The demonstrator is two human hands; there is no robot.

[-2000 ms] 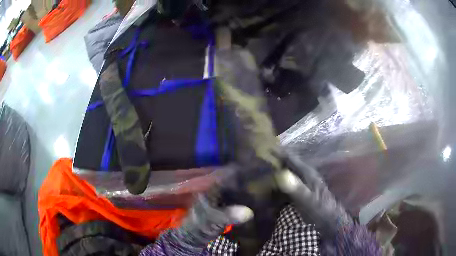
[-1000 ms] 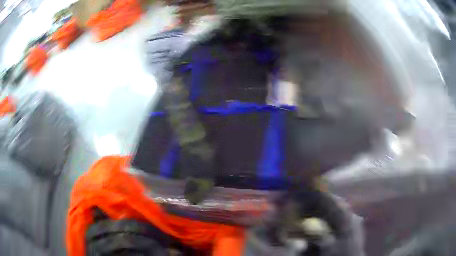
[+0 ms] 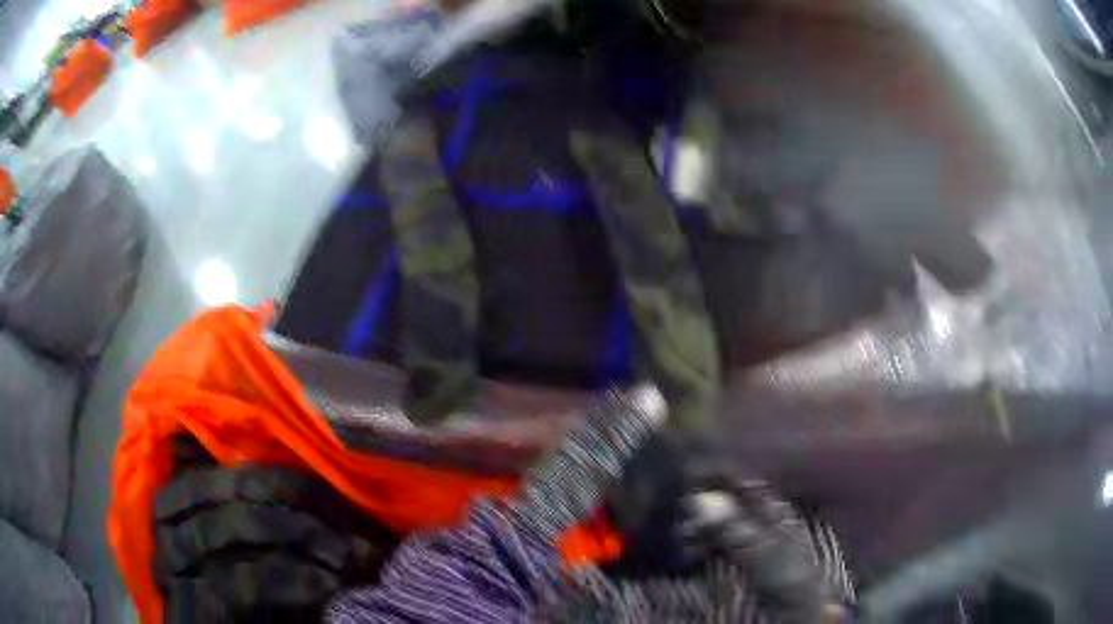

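One camouflage strap (image 3: 433, 268) lies lengthwise on the black stack (image 3: 531, 293), its rounded end over the near edge. A second camouflage strap (image 3: 653, 262) lies to its right and runs down toward my hands. My left hand (image 3: 586, 457), in a grey-black striped glove, has its fingertips beside this strap's lower part. My right hand (image 3: 757, 530), gloved and blurred, is lower right, close to a dark piece (image 3: 647, 494) between the hands. Blur hides whether either hand grips anything.
An orange sack (image 3: 220, 384) with dark camouflage pieces inside hangs at the near left edge. Blue strips (image 3: 525, 195) cross the stack. Shiny film (image 3: 842, 354) and a thin yellowish item (image 3: 998, 408) are at right. Grey sacks (image 3: 73, 256) stand on the floor at far left.
The second strap now lies beside the first on the stack; one second ago that place showed bare black and blue. My left hand has come forward to its lower part. The view has shifted.
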